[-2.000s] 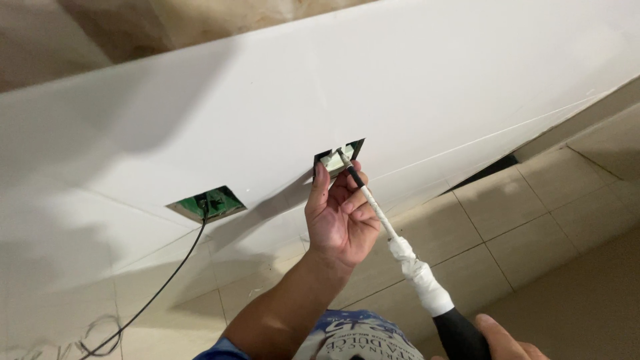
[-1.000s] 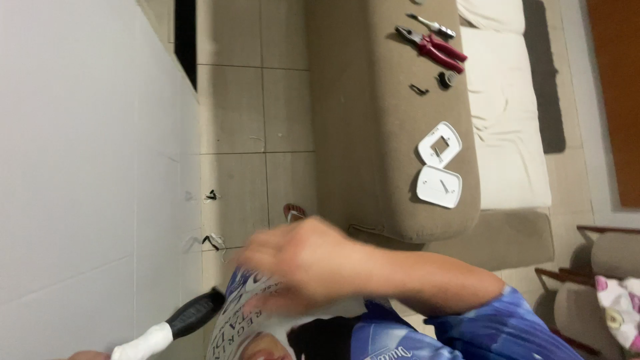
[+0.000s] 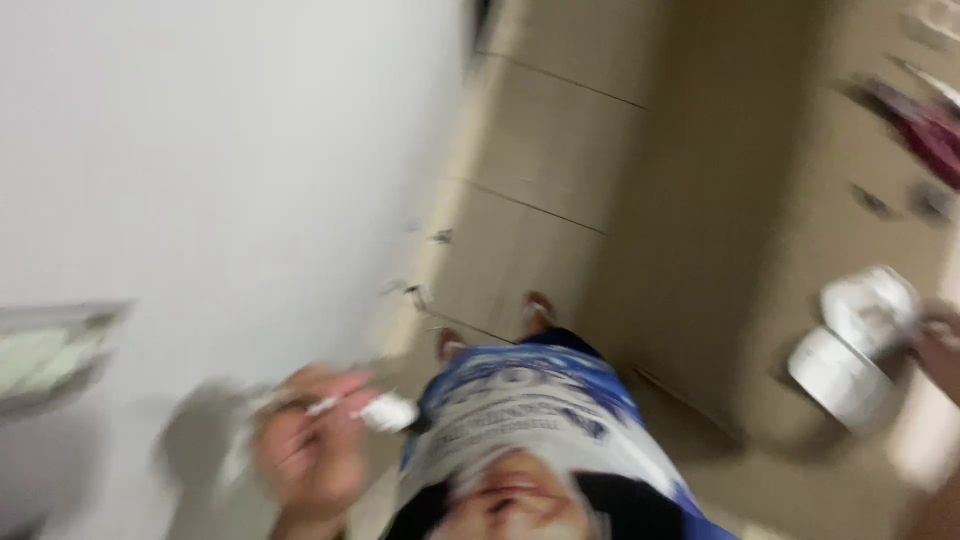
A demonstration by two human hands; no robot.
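Observation:
At the lower left, my left hand (image 3: 315, 435) is closed around a screwdriver whose white-wrapped part (image 3: 388, 412) sticks out to the right of the fingers. My right hand (image 3: 939, 337) is at the right edge, partly cut off and blurred. Its fingers are at the side of a white wall-plate frame (image 3: 862, 300); whether they grip it is unclear. A second white plate (image 3: 838, 376) lies against the frame, on the brown sofa surface. In the wall at the far left, a pale electrical fitting (image 3: 49, 360) sits in a blurred opening.
Red-handled pliers (image 3: 926, 131), a light slim tool (image 3: 926, 79) and small dark parts (image 3: 870, 201) lie on the brown sofa armrest (image 3: 795, 247). Dark scraps (image 3: 416, 296) lie along the foot of the white wall (image 3: 247, 172). Feet in sandals stand on the tiled floor (image 3: 555, 142).
The screwdriver was in my right hand at the wall opening two seconds ago; my left hand has it now. My right hand has moved from before my shirt to the white plates. The view has swung strongly.

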